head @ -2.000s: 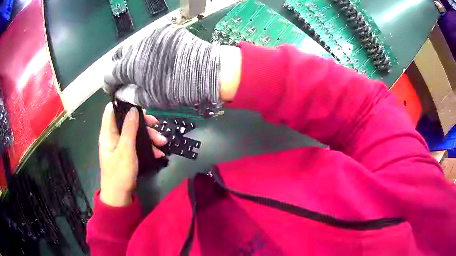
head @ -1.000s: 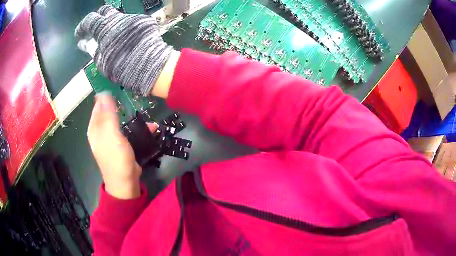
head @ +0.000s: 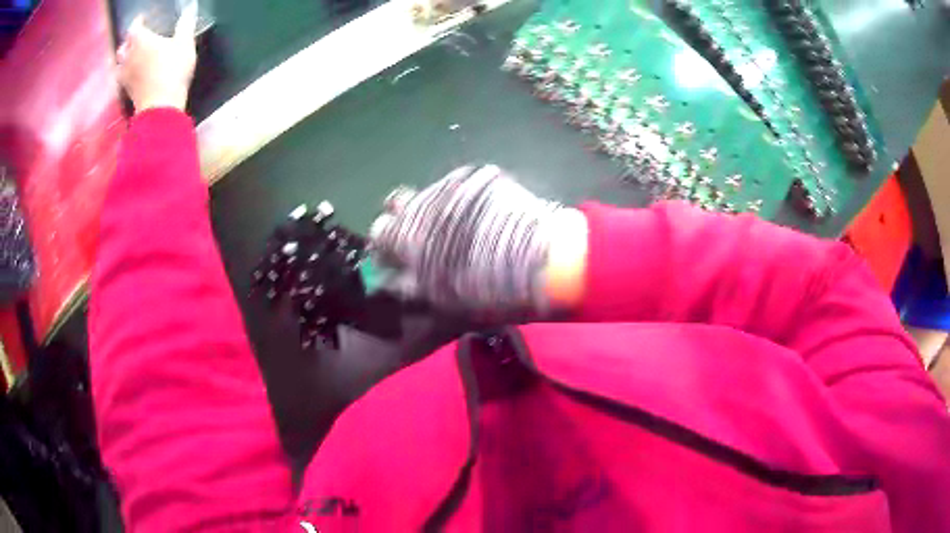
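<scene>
My bare left hand [head: 158, 65] is at the upper left over the dark green belt, cut close by the top edge. Its thumb and finger are apart around a blurred greyish thing; whether it grips this is unclear. My right hand [head: 469, 239], in a grey-and-white striped glove, is blurred over the dark green tabletop. A green sliver, perhaps a circuit board [head: 370, 273], shows at its fingertips; the grip is hidden. Small black parts [head: 310, 273] with shiny squares lie bunched just left of the glove, and a dark shape shows under it.
Wide green board panels [head: 615, 78] with silvery and dark component rows lie at the upper right. A pale rail [head: 302, 89] edges the belt. Long black strips [head: 47, 437] are heaped at lower left. A red surface [head: 68, 135] is at far left, a red bin [head: 883, 229] at right.
My left hand has left the black parts and moved up and left over the belt. The black parts now lie apart from it. My gloved right hand has moved right and down, towards me.
</scene>
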